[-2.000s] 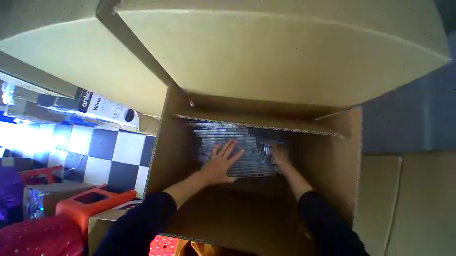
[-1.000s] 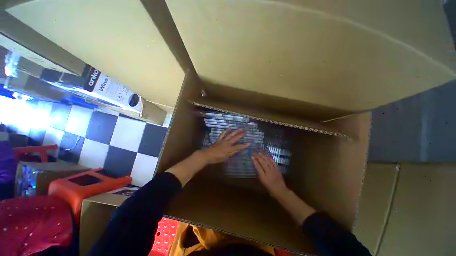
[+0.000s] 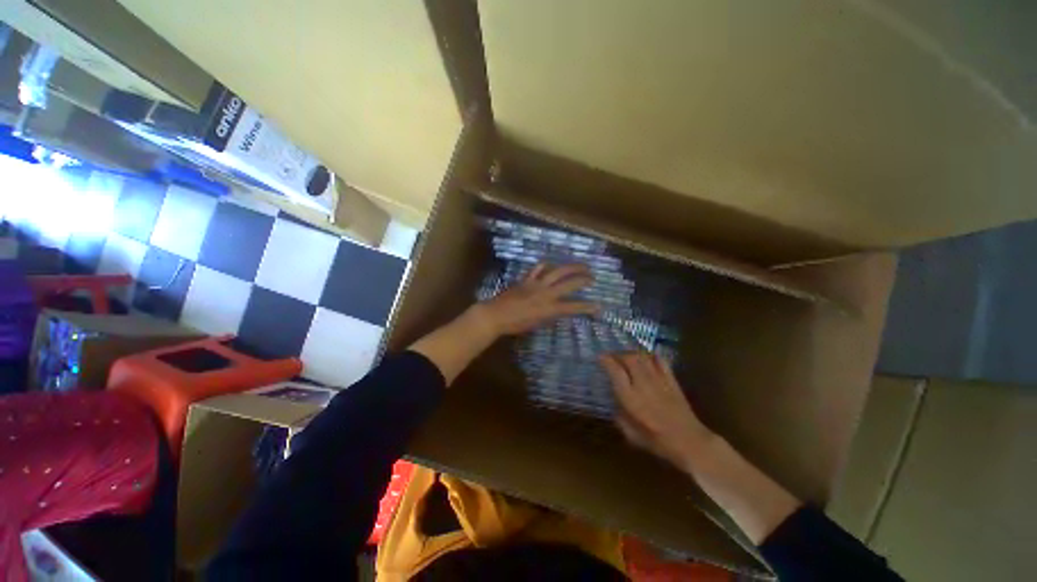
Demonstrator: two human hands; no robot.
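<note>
A large brown shipping carton (image 3: 773, 412) stands open below me. Clear ridged tray stacks (image 3: 569, 362) lie in it, towards its far left part. My left hand (image 3: 540, 300) rests flat on top of the stacks with its fingers spread. My right hand (image 3: 648, 392) is at the right side of the stacks, its fingertips touching the trays. Neither hand is closed round a tray. The carton's right part is dark, and its floor is hard to make out.
Tall flaps (image 3: 705, 125) rise at the far side. An orange-red stool (image 3: 199, 381), a smaller open box (image 3: 222, 472) and a person's red garment (image 3: 85, 466) are at left. A printed white and black box (image 3: 267, 154) is at upper left. Orange cloth (image 3: 483, 517) lies at the near edge.
The view has turned and shifted, so the carton appears tilted. My right hand has moved from the right end of the trays to nearer my left hand. My left hand stays on the trays.
</note>
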